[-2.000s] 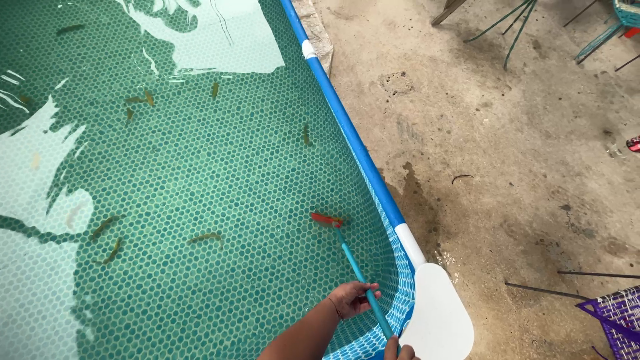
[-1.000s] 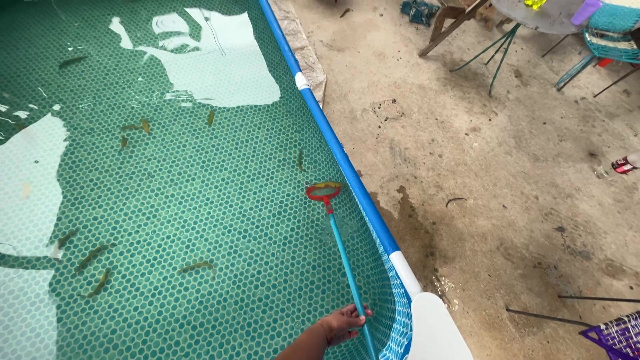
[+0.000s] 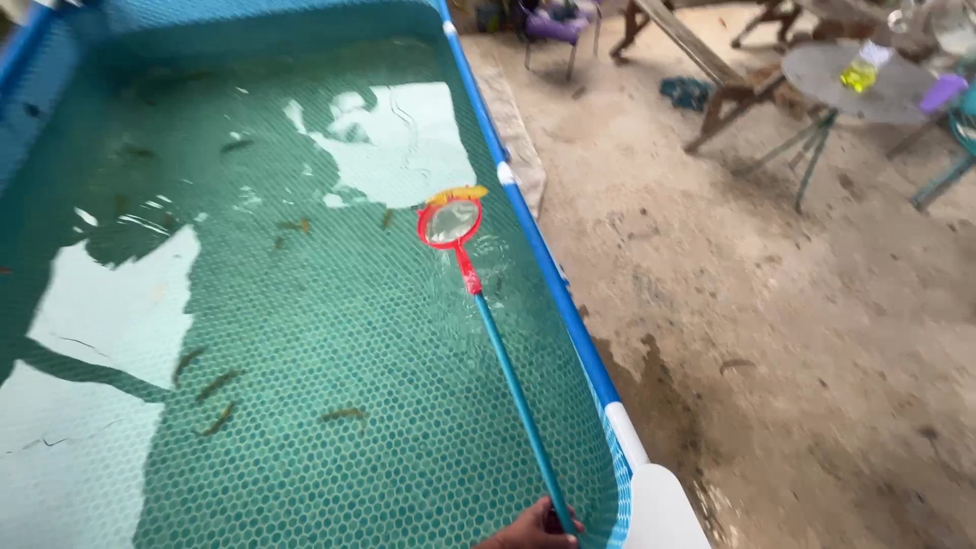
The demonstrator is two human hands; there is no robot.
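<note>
My left hand grips a long teal pole near the bottom edge of the view. At the pole's far end is a small round strainer with a red plastic rim and handle, raised at or just above the water. A yellow leaf lies across the strainer's far rim. Several brownish leaves are in the water of a frame pool with a green honeycomb-pattern liner. My right hand is out of view.
A blue pool rail with white joints runs down the right side to a white corner cap. On the stained concrete beyond stand a round metal table, a wooden bench and a chair with something purple.
The strainer has come up from under the water and moved farther along the pool, with a yellow leaf at its rim. My right hand, partly visible on the pole two seconds ago, has left the view.
</note>
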